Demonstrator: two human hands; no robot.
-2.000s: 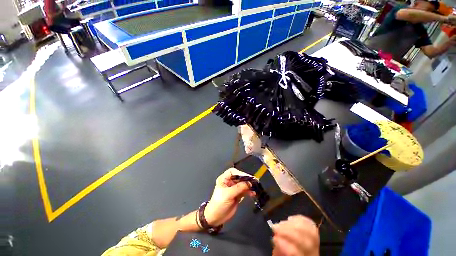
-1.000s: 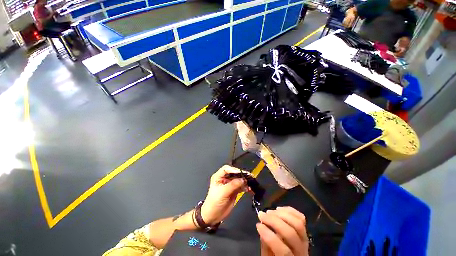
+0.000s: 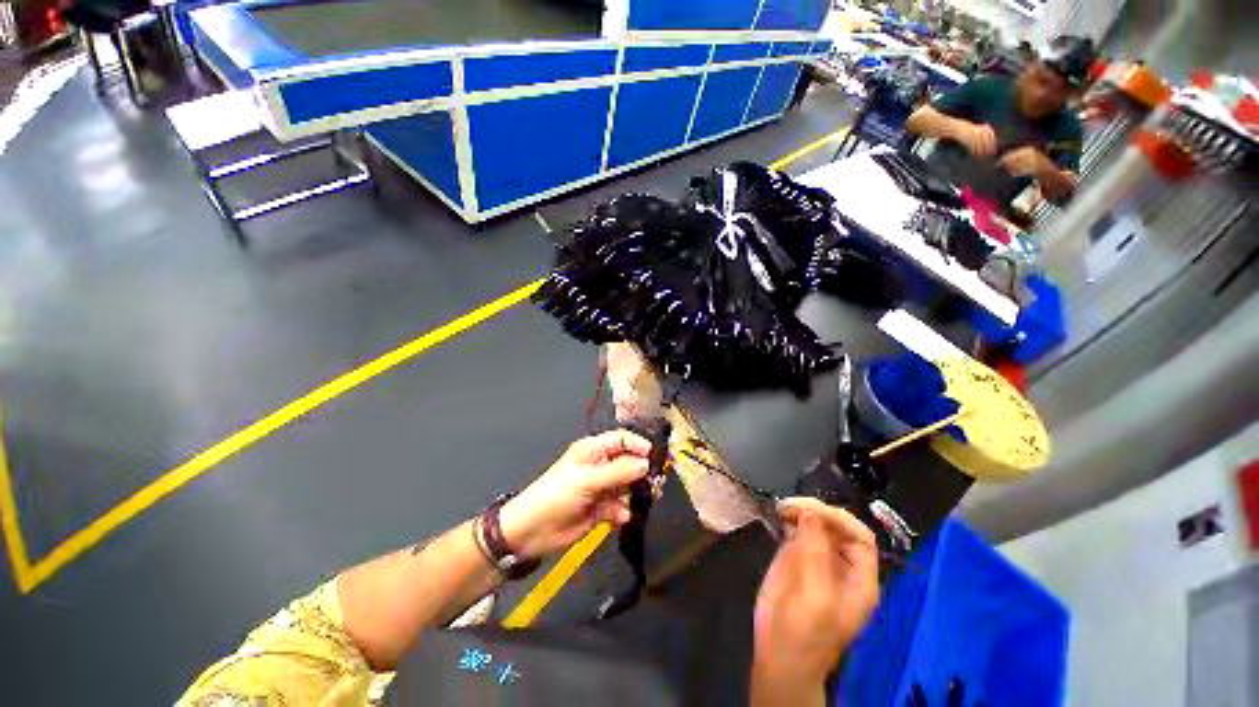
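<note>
My left hand (image 3: 587, 486) pinches a narrow black strap (image 3: 634, 539), whose doubled part hangs below the fingers. My right hand (image 3: 817, 587) is lower right of it, its fingertips closed on a thin dark strip (image 3: 729, 483) that runs up left towards my left hand. Whether this is part of the strap or a thin tool is unclear. A large black strap bundle (image 3: 690, 283) tied with a white cord (image 3: 732, 228) lies on the table (image 3: 735, 414) beyond my hands.
A dark pot (image 3: 828, 483) with a pale stick (image 3: 914, 435) stands at right, beside blue cloth (image 3: 904, 387) and a yellow disc (image 3: 1005, 421). A blue bin (image 3: 987, 608) is lower right. A person (image 3: 1029, 118) sits behind a white table (image 3: 884, 207). A large blue machine (image 3: 539, 131) stands behind.
My hands have moved up and apart, with the thin strip now stretched between them. The strap hangs lower from my left hand. The view has turned right, and the person's head now shows.
</note>
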